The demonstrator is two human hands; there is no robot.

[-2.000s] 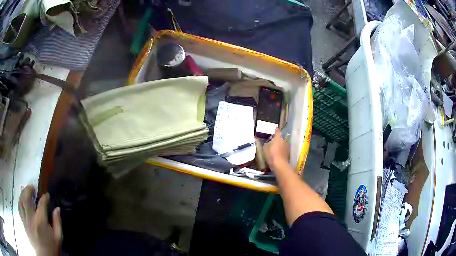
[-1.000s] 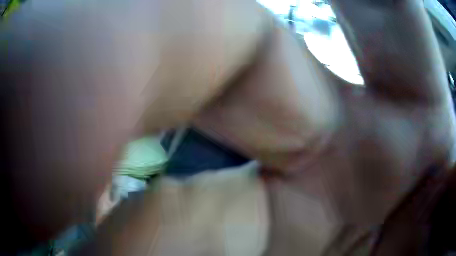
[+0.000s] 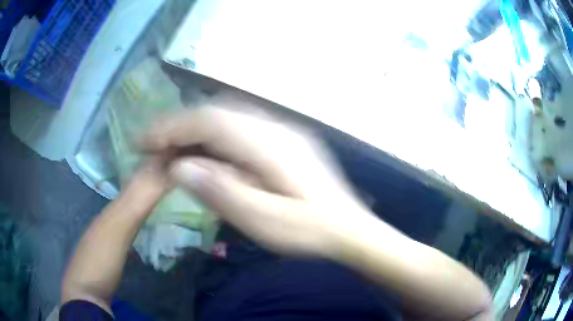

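My right hand [image 3: 264,182] is large and blurred in the middle of the view. Its thumb and fingers come together over my left hand [image 3: 154,172], which is mostly hidden behind them. I cannot tell whether either hand holds anything. Pale yellow-green cloth [image 3: 141,94] lies behind and beyond the hands. More of the pale cloth [image 3: 182,213] shows below them, above a whitish piece [image 3: 166,243].
The white sewing table [image 3: 301,56] fills the upper middle, glaring under the light. Parts of the sewing machine [image 3: 553,122] show at the right edge. A blue mesh crate [image 3: 66,47] stands at the upper left. Dark clothing [image 3: 289,288] is at the bottom.
The view has swung from the yellow-rimmed tub with the phone and folded panels to the sewing table. My hands, apart at first, then close and blurred, now meet left of centre.
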